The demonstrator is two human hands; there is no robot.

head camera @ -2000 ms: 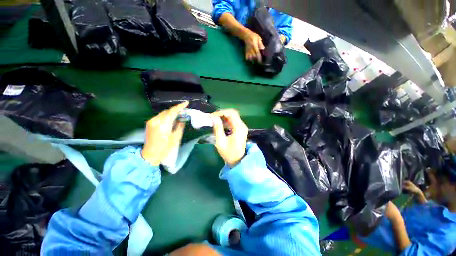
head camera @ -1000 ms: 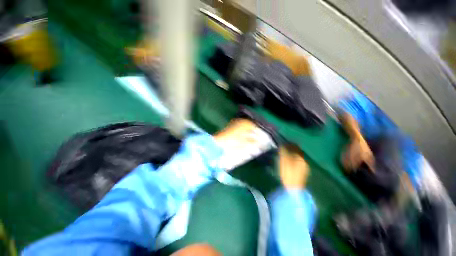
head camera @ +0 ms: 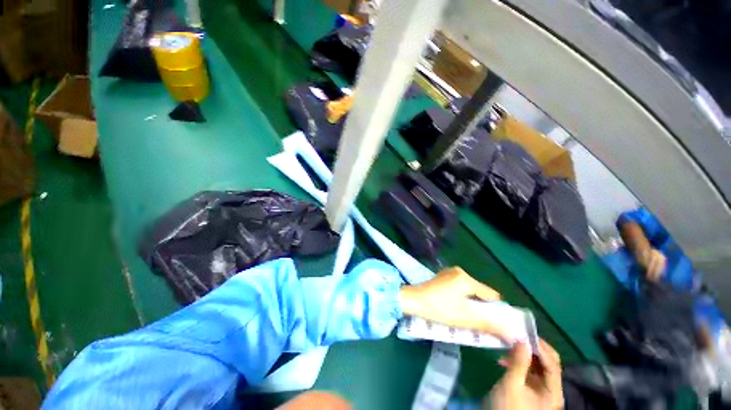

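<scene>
My left hand (head camera: 453, 300) holds a printed label strip (head camera: 449, 331) flat under its fingers, over the green side table. My right hand (head camera: 529, 378) is at the lower edge of the picture, partly cut off, its fingertips pinching the right end of the strip, where a small label stands up. More printed strip hangs down below my left hand. Pale blue backing paper (head camera: 385, 245) runs from my left wrist past the frame post. A black plastic bag (head camera: 232, 240) lies crumpled on the table left of my arm.
A grey frame post (head camera: 385, 112) rises beyond my left hand. Yellow tape rolls (head camera: 181, 68) stand stacked at the far left. Black parcels (head camera: 513, 184) lie on the conveyor. A worker's arm (head camera: 641, 240) is at right. An open carton (head camera: 74, 116) is on the floor.
The view has swung left from the pile of black bags, bringing the post, yellow rolls and floor into sight. My hands now hold the strip flatter and farther right in the picture.
</scene>
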